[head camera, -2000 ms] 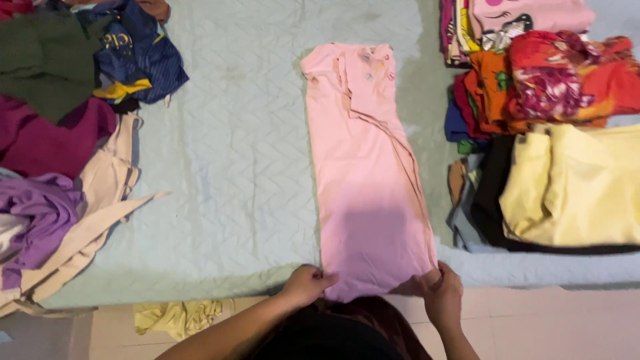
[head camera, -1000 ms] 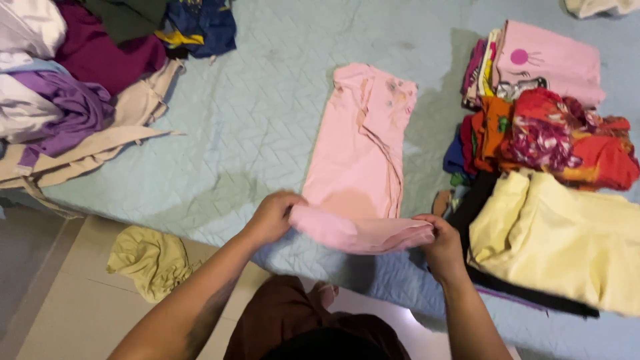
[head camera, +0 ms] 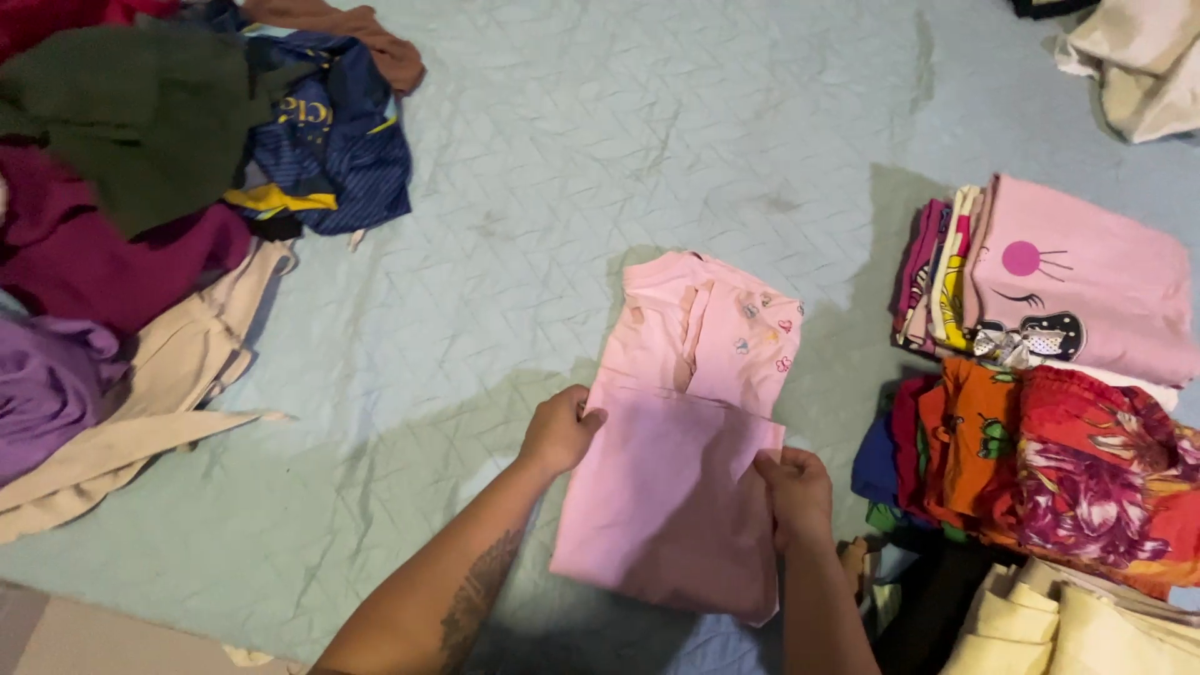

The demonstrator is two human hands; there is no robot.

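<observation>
A pink garment (head camera: pixel 670 497) with small printed motifs near its top lies on the pale green-blue quilted bedspread, its lower part folded up over the middle. My left hand (head camera: pixel 562 431) pinches the left edge of the folded part between thumb and fingers. On the right edge, at about the same height, my right hand (head camera: pixel 795 489) grips the cloth near the corner of the flap. The garment's printed upper end shows beyond the flap.
At left lies a loose heap with a dark green cloth (head camera: pixel 141 122), a navy garment (head camera: pixel 342 131) and a beige one (head camera: pixel 178 375). Folded piles stand at right: pink clothes (head camera: pixel 1125 272), red and orange ones (head camera: pixel 1078 469), pale yellow cloth (head camera: pixel 1106 628). Whitish cloth (head camera: pixel 1139 66) lies at the upper right.
Both hands have moved up the garment from its lower end, bringing that end over toward the printed part. The garment is now doubled and shorter.
</observation>
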